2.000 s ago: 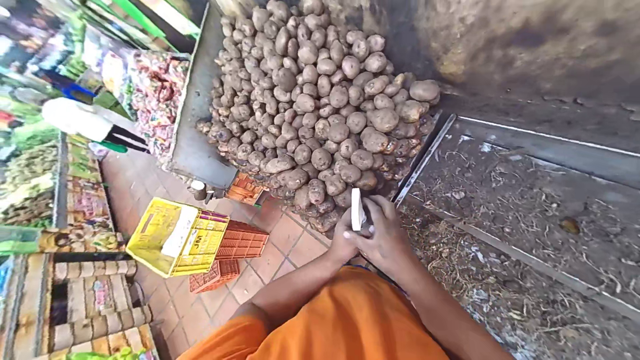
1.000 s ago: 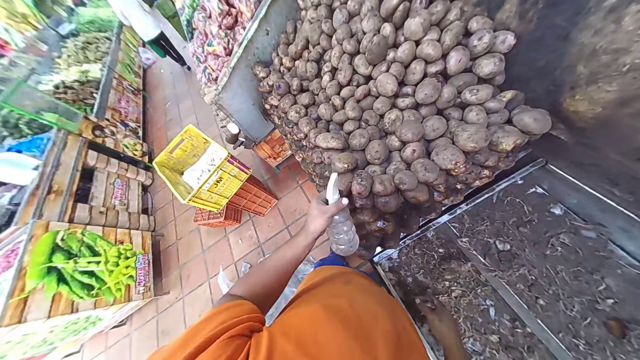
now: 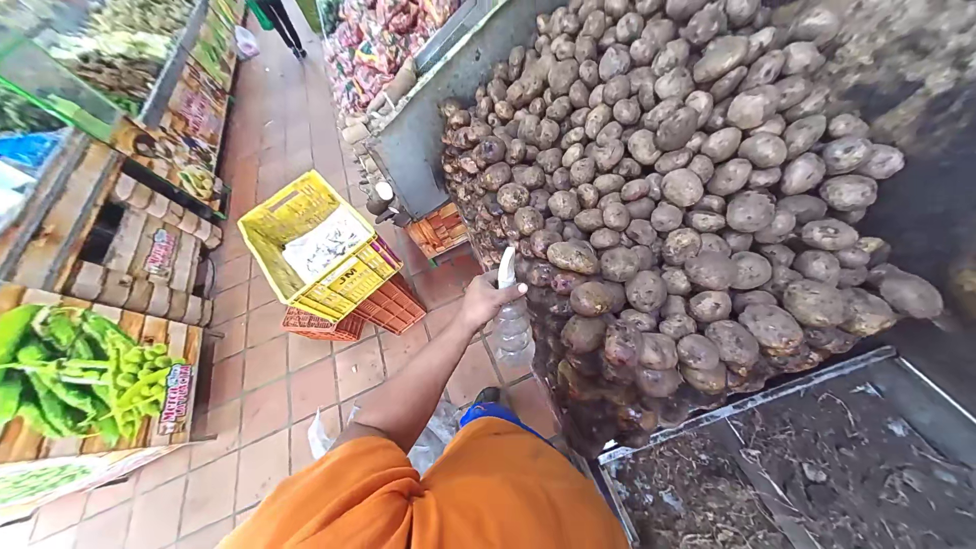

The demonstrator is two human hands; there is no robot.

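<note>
My left hand [image 3: 490,302] grips the neck of a clear plastic spray bottle [image 3: 514,335] with a white top. The bottle is upright beside the near left edge of a large heap of potatoes [image 3: 679,187]. Those potatoes look dusty with soil, and the ones low on the near side are darker. My right hand is out of view. Below the heap, at the lower right, lies a bin floor [image 3: 862,457] covered with soil and dry debris.
On the tiled floor [image 3: 271,343], a yellow plastic crate [image 3: 335,286] rests on orange crates [image 3: 393,305]. Clear plastic sheeting [image 3: 435,435] lies by my feet. Green vegetables [image 3: 84,374] fill a wooden stand at left. A person's legs [image 3: 282,27] show far up the aisle.
Both hands were together at a white-topped object two seconds ago; one second ago the right hand was low over the soiled bin floor, and now it has left view. The view has shifted left.
</note>
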